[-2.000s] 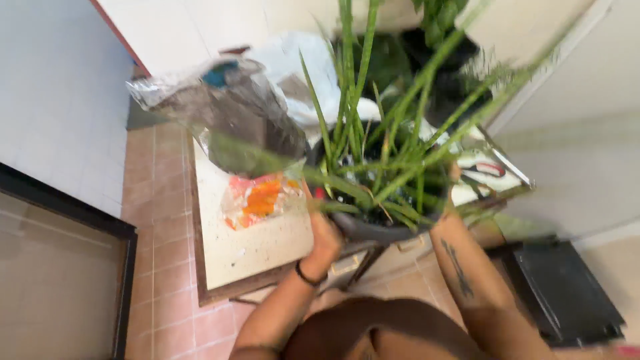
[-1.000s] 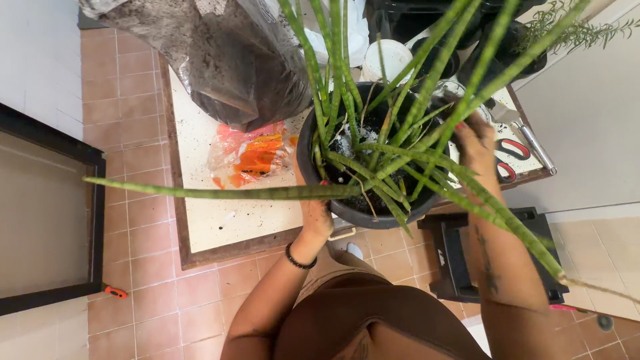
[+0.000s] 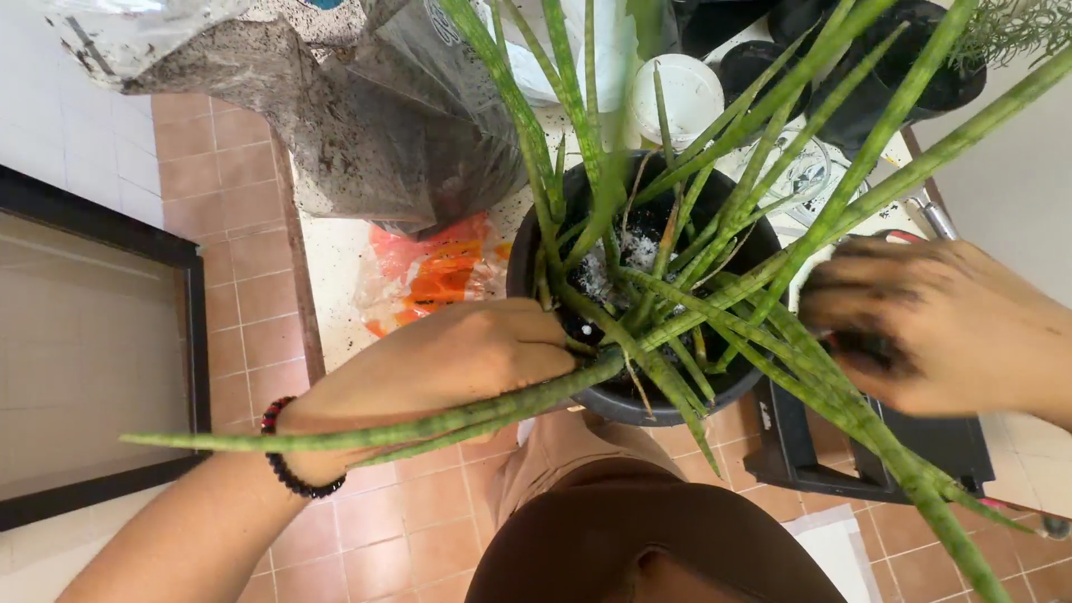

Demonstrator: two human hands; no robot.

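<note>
A black plastic plant pot [image 3: 533,251] stands at the table's front edge, with long, cylindrical green snake plant leaves [image 3: 737,289] fanning out of it. Dark potting soil with white granules [image 3: 595,280] shows between the stems. My left hand [image 3: 452,356] reaches over the pot's left rim, its fingertips at the leaf bases; whether they grip anything is hidden. A long leaf crosses over my left wrist and its beaded bracelet [image 3: 280,452]. My right hand [image 3: 930,322], blurred and smudged with soil, is off the pot's right side with fingers curled; what is under them cannot be made out.
A large plastic bag of soil [image 3: 402,126] and an orange plastic wrapper [image 3: 444,268] lie left on the table [image 3: 335,243]. Behind stand a white plastic cup [image 3: 678,96] and black pots [image 3: 930,92]. Scissors [image 3: 904,237] lie near my right hand. A black plastic rack [image 3: 938,452] is below right.
My left hand has moved from the pot's outer side to over its rim, at the stems. My right hand has come away from the pot to the right. The pot is no longer held up.
</note>
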